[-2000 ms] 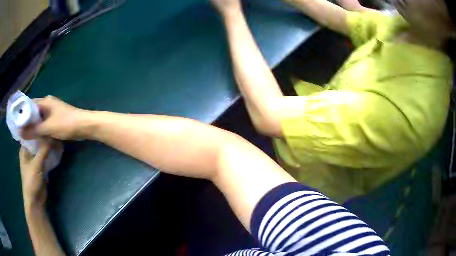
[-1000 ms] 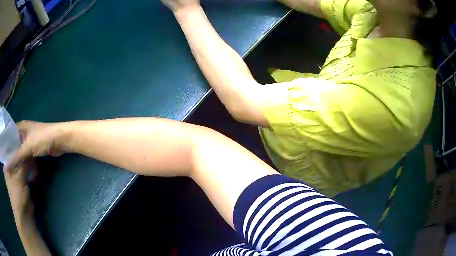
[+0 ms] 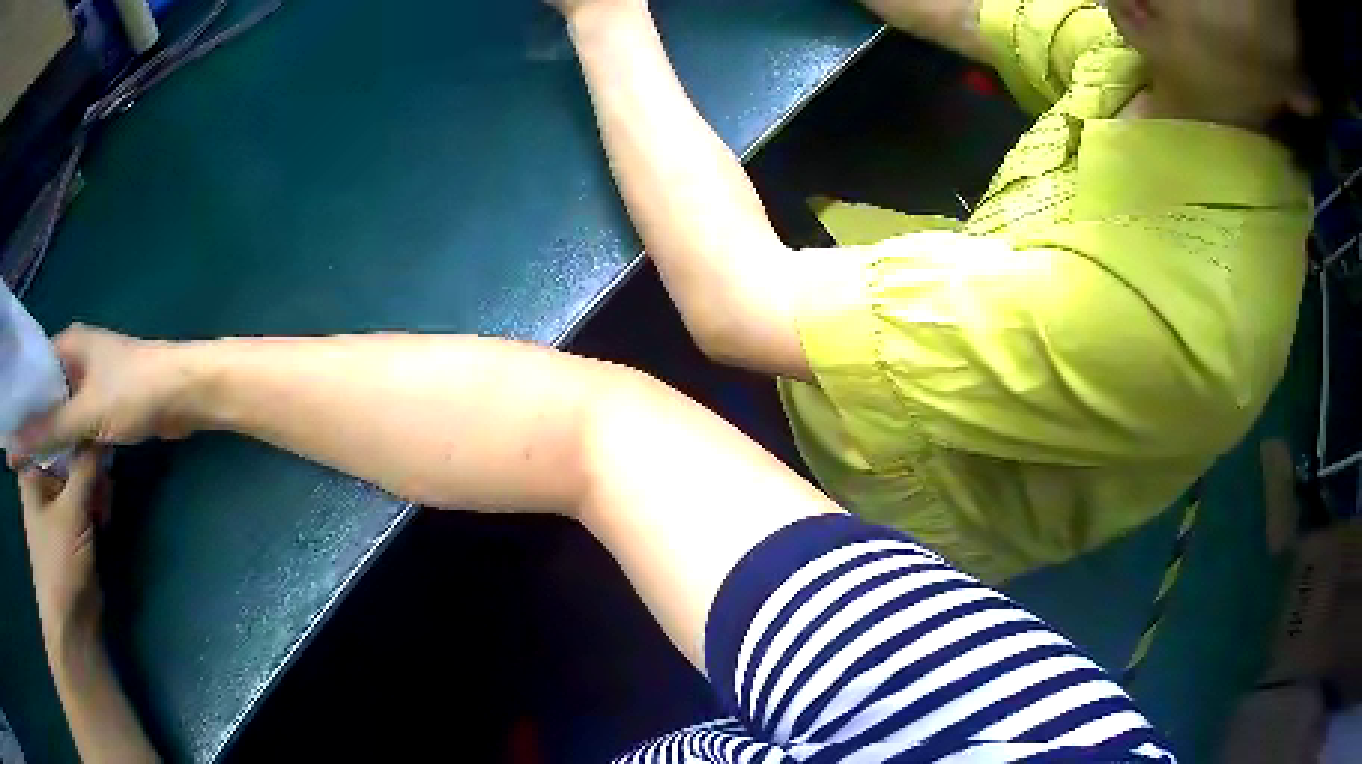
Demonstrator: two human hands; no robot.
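Observation:
A soft white wrapped product (image 3: 26, 366) is at the left edge of the view, partly cut off by it. My right hand (image 3: 112, 391) reaches in from the right and is closed on the white bundle's near side. My left hand (image 3: 63, 500) is below it, with its fingers up against the lower end of the bundle. Both hands are above the dark green table (image 3: 344, 194). The far side of the bundle is out of the picture.
A person in a yellow-green shirt (image 3: 1046, 329) sits at the right, with a forearm over the table. Cables (image 3: 112, 105) run along the far left side. Brown cartons (image 3: 1314, 612) stand at the lower right.
The white bundle and both hands have shifted toward the left edge, so the round opening seen two seconds ago no longer shows. The neighbour's hand is mostly cut off at the top.

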